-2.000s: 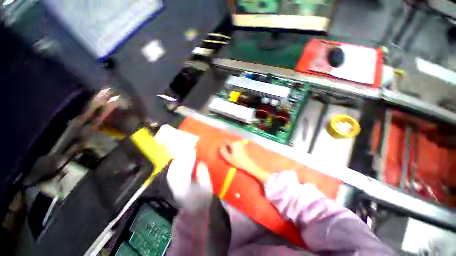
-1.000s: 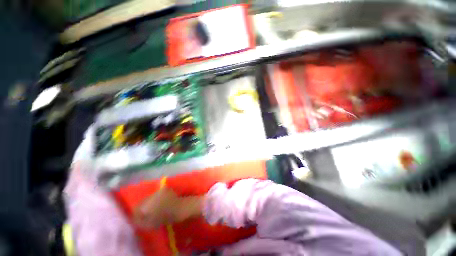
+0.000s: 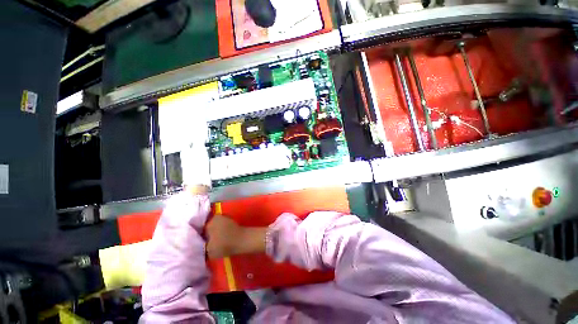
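A green circuit board (image 3: 269, 117) lies component side up across the conveyor rails, with silver-white heat sinks, a yellow transformer and dark red coils. My left hand (image 3: 195, 163), in a white glove, is at the board's left edge. Its fingers blend into a white sheet with a yellow edge (image 3: 180, 112), so its grip is unclear. My bare right hand (image 3: 223, 238) is low over the red mat (image 3: 285, 209), beside my left forearm. Its fingers are partly hidden by the left sleeve.
The front metal rail (image 3: 272, 190) runs between board and mat. Behind the rear rail, a black mouse (image 3: 260, 11) lies on a red-edged pad (image 3: 226, 38). At right are rods over red material and a machine panel (image 3: 469, 202) with a red knob (image 3: 542, 197).
The board has moved right along the rails, and the yellow tape roll is out of sight. My left hand has moved from the near left side onto the conveyor. My right hand remains over the mat.
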